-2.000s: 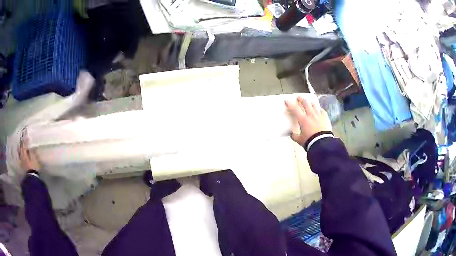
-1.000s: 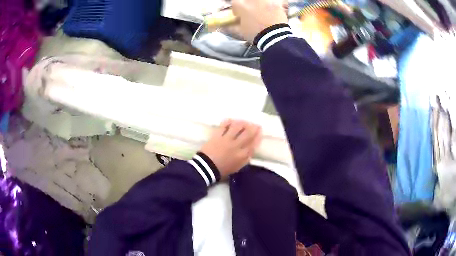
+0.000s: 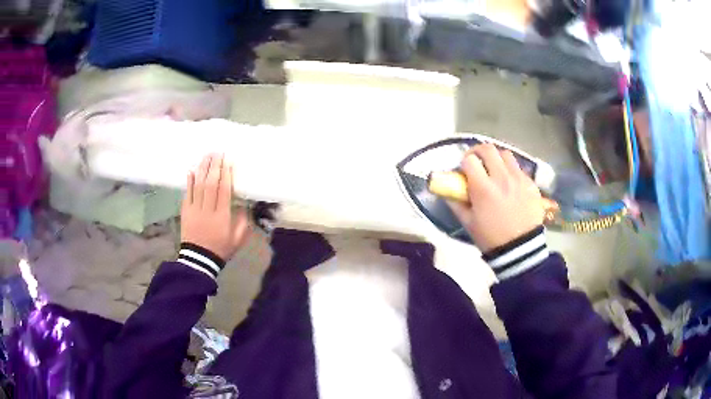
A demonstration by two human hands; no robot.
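A pale garment (image 3: 156,152), washed out to white, lies along the narrow pressing board, bunched at its left end. My right hand (image 3: 499,195) is closed around the yellow handle of the steam iron (image 3: 421,167), which is over the right part of the board with its tip pointing left. Whether the iron touches the cloth cannot be told. My left hand (image 3: 209,206) lies at the near edge of the garment, fingers extended over the cloth and not gripping it. A pale cream panel (image 3: 370,78) crosses the board at the middle.
A coiled yellow line (image 3: 596,226) and blue tube trail right from the iron. A blue crate (image 3: 125,33) is at the upper left, magenta garments (image 3: 22,125) at the far left, purple garments (image 3: 58,343) at the lower left. Light-blue cloth (image 3: 677,179) hangs at the right.
My right hand has come down from the bench beyond the board to its right part with the iron. My left hand has moved left along the garment. The view has shifted.
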